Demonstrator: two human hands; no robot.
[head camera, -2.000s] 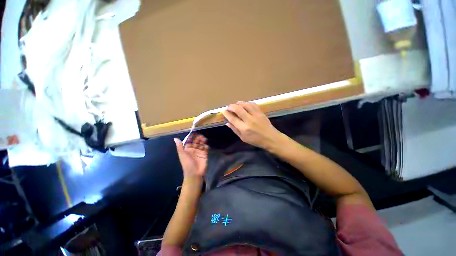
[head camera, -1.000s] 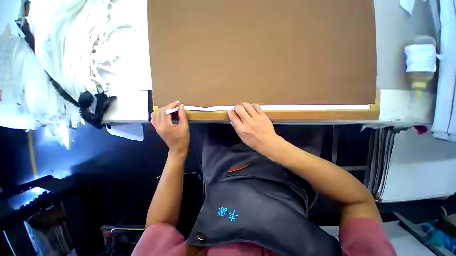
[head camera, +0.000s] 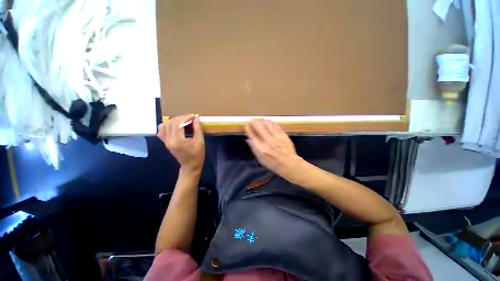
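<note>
The large brown panel (head camera: 285, 60) lies flat before me. A narrow white strip (head camera: 329, 118) lies along its near edge, flat and straight from my left fingers to the right corner. The yellow and wood-coloured edge guide (head camera: 351, 127) runs just below it. My left hand (head camera: 185, 141) pinches the strip's left end between thumb and fingers at the near left corner. My right hand (head camera: 270, 144) is over the guide near the middle, fingers extended, slightly blurred, holding nothing visible; whether it touches the strip is unclear.
A tangled white strip bundle (head camera: 77, 49) with a black tie (head camera: 87, 118) is at left. A glue bottle (head camera: 453, 68) is at right, with a stack of white sheets (head camera: 488, 77) beyond it. A layered flat stack (head camera: 449, 175) is below the table edge at right.
Since the earliest frame, my left hand has moved up to the table with the strip's loose end, and the strip now lies straight. Since one second ago, my right hand has shifted slightly nearer me.
</note>
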